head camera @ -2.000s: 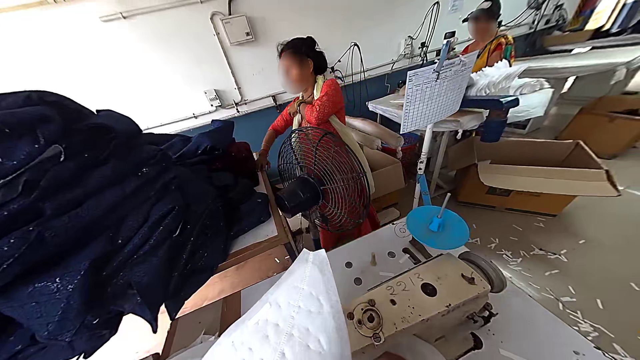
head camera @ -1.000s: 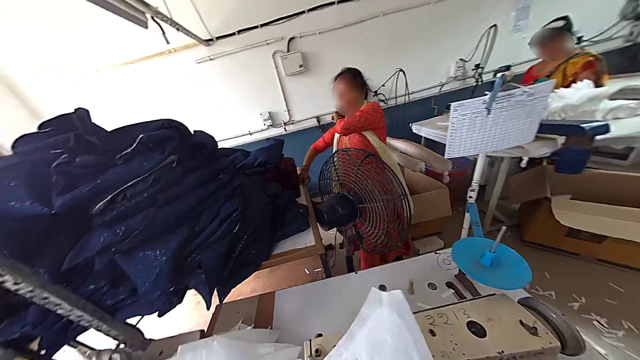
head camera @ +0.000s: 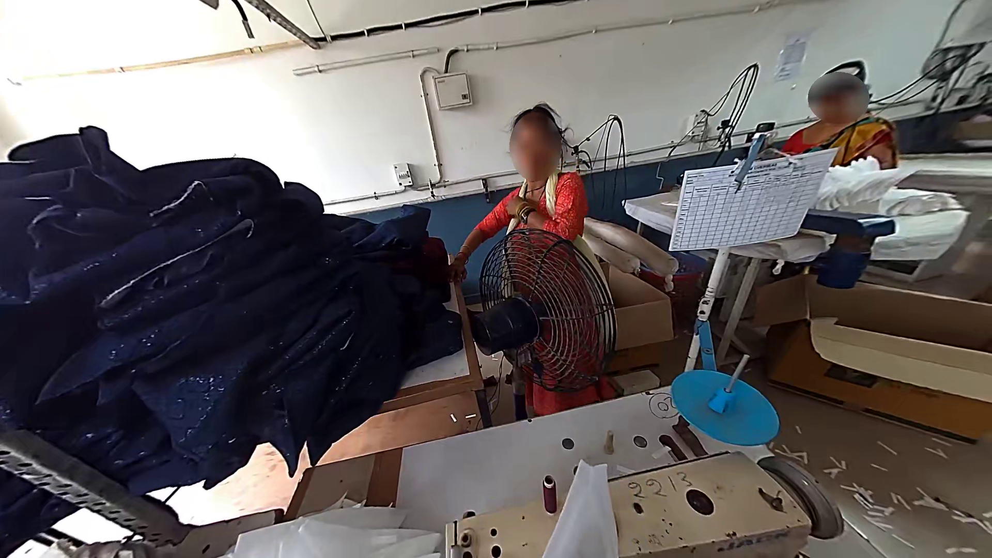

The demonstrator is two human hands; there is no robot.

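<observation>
Neither of my hands shows in the head view. At the bottom, a cream industrial sewing machine [head camera: 674, 508] lies along the white table top [head camera: 465, 453], with a handwheel [head camera: 802, 496] at its right end. A pointed piece of white fabric [head camera: 585, 515] stands up in front of the machine; what holds it, if anything, is out of view. More white fabric [head camera: 341, 533] lies to its left. A small dark red thread spool [head camera: 549, 494] stands upright by the machine head. Behind the machine is a blue round thread stand plate [head camera: 725, 407] with a pale spindle.
A big heap of dark blue fabric [head camera: 217, 325] fills the left. A caged black fan [head camera: 546, 310] stands beyond the table, before a person in red. Another person sits at the back right. A clipped chart [head camera: 752, 198] stands right, near open cardboard boxes [head camera: 899, 333]. A perforated metal bar [head camera: 85, 488] crosses lower left.
The view has swung left and up. The pointed white fabric shows less than two seconds ago. The dark red spool shows now beside it. The person in red stays by the fan.
</observation>
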